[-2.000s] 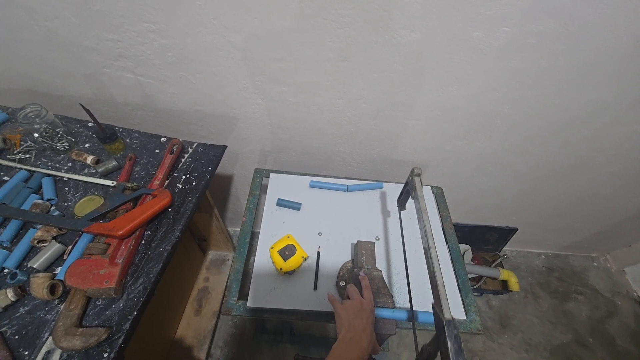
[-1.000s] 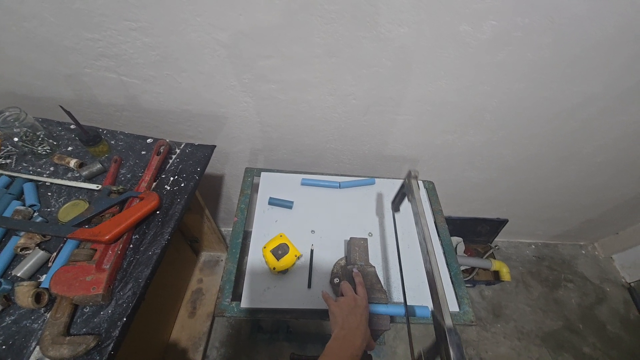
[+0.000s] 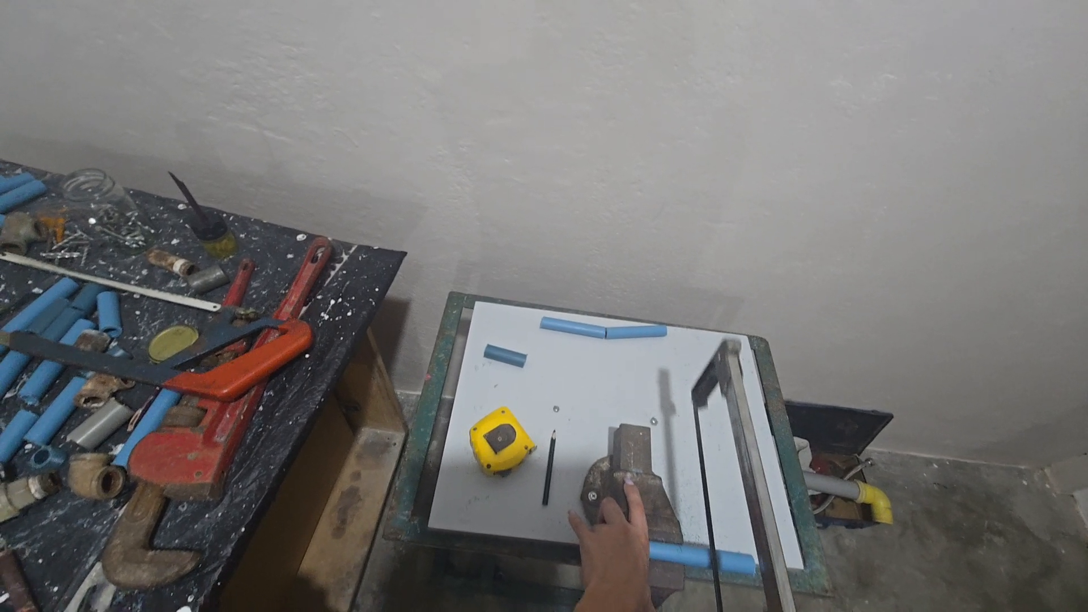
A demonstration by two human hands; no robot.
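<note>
My left hand (image 3: 614, 544) lies on the rusty metal bench vise (image 3: 633, 450), fingers spread over its top. A blue plastic pipe (image 3: 680, 554) sticks out to the right from the vise. Across this pipe runs the thin blade of a metal-framed hacksaw (image 3: 752, 476), which stands upright to the right of my left hand. Its lower end and handle are cut off by the bottom edge, and my right hand is out of view. Left of the vise, a black pencil (image 3: 550, 467) and a yellow tape measure (image 3: 500, 440) rest on the white board (image 3: 586, 382).
Short blue pipe pieces (image 3: 574, 326) lie at the board's far side, another (image 3: 505, 355) at its upper left. The dark left bench (image 3: 357, 280) holds a red pipe wrench (image 3: 187, 450), an orange-handled hacksaw (image 3: 255, 361) and fittings. An open case (image 3: 837, 425) stands right.
The upright hacksaw has moved toward the bottom of the view relative to the vise. My left hand has stayed on the vise. The view has shifted slightly.
</note>
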